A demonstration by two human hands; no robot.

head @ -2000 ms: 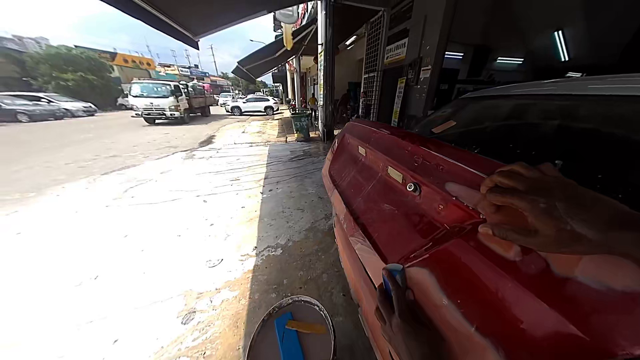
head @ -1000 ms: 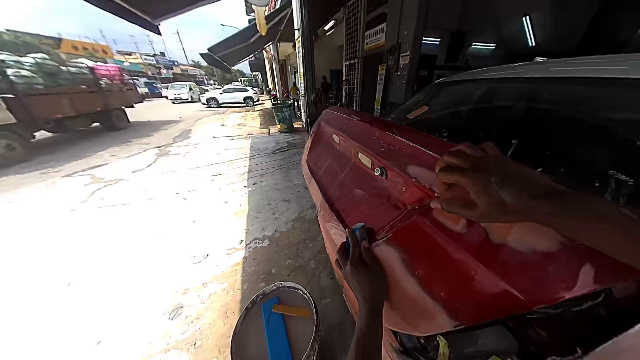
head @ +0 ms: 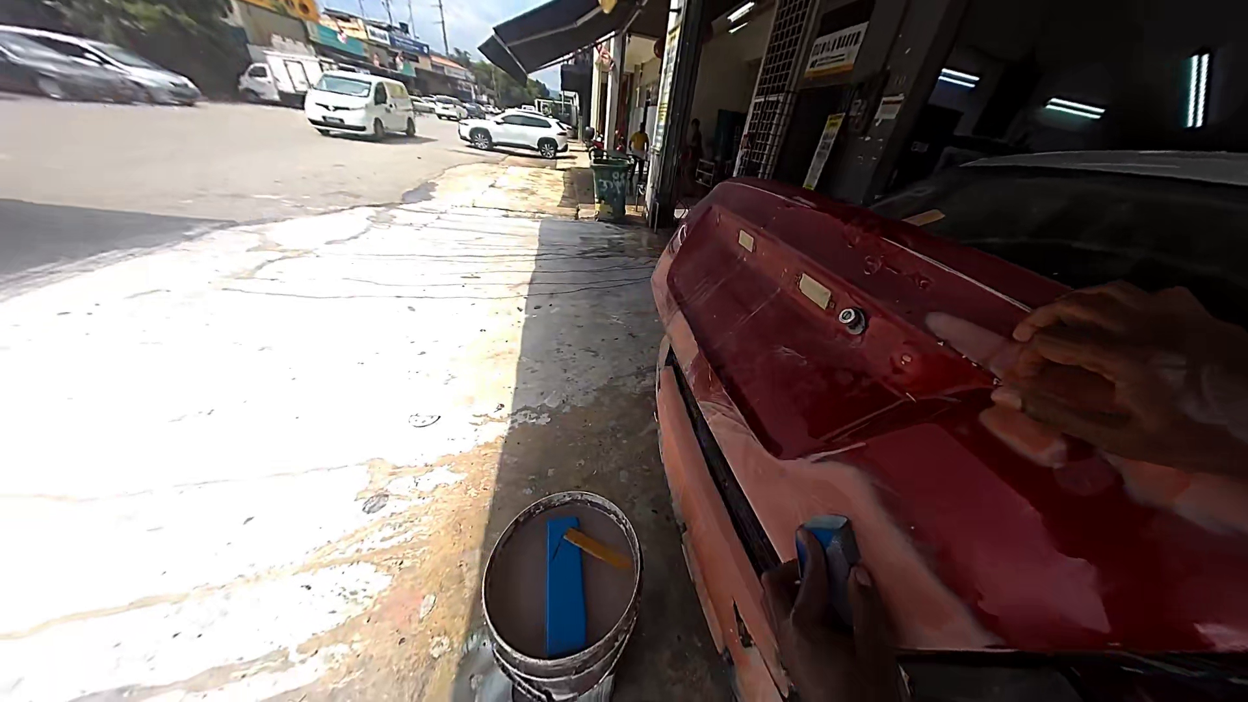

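My left hand (head: pixel 838 624) grips a small blue block (head: pixel 827 536) with a grey face, against the dull sanded edge of a red car's trunk lid (head: pixel 955 507). Farther up and to the right, my right hand (head: pixel 1121 375) bends its fingers down onto the lid's raised ridge; whether something sits under the fingertips is hidden. A round lock cylinder (head: pixel 852 320) shows in the lid to the left of that hand. Left of the car stands a bucket (head: pixel 634 609) of murky liquid, with a flat blue strip (head: pixel 565 590) and a yellowish-brown strip (head: pixel 598 549) in it.
The pinkish, sanded bumper (head: pixel 687 487) runs below the lid. Behind the lid is the dark rear window (head: pixel 1092 214). A green bin (head: pixel 611 185) stands by the shopfront pillar. Vehicles, including a white van (head: pixel 359 102), are on the road at the left.
The laden truck seen on the road a second ago is out of view, and a white van now shows there. Both hands remain on the trunk lid, the left with the blue block.
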